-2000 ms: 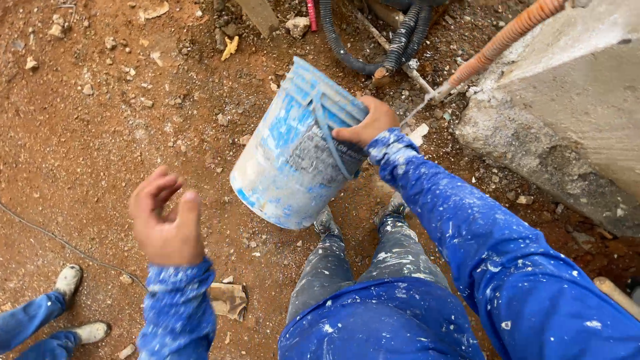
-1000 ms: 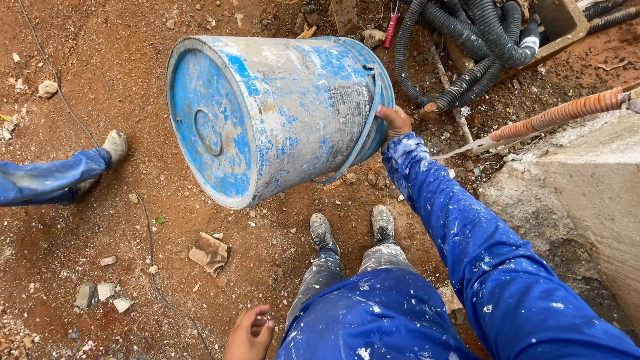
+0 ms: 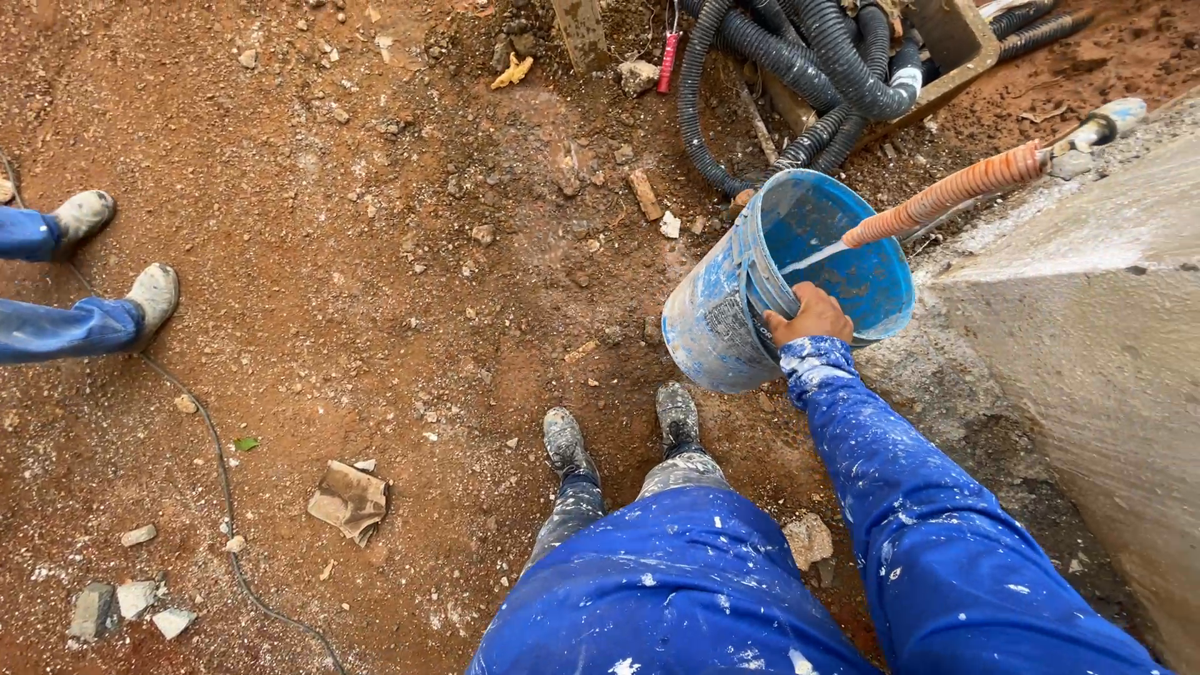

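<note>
My right hand grips the near rim of a blue plastic bucket smeared with dried white material. The bucket is tilted, its mouth turned up and to the right toward an orange corrugated hose. From the hose's end, at the bucket's mouth, a stream of water runs into the bucket. The bucket's handle lies against its side, close to my fingers. My left hand is out of view.
A concrete wall stands at the right. Black corrugated conduits coil beside a concrete box. Another person's boots are at the left, near a cable. Rubble and a crumpled paper piece lie on the soil.
My right hand has moved the bucket right to the hose, and its mouth now shows instead of its base. My left hand has dropped out of view.
</note>
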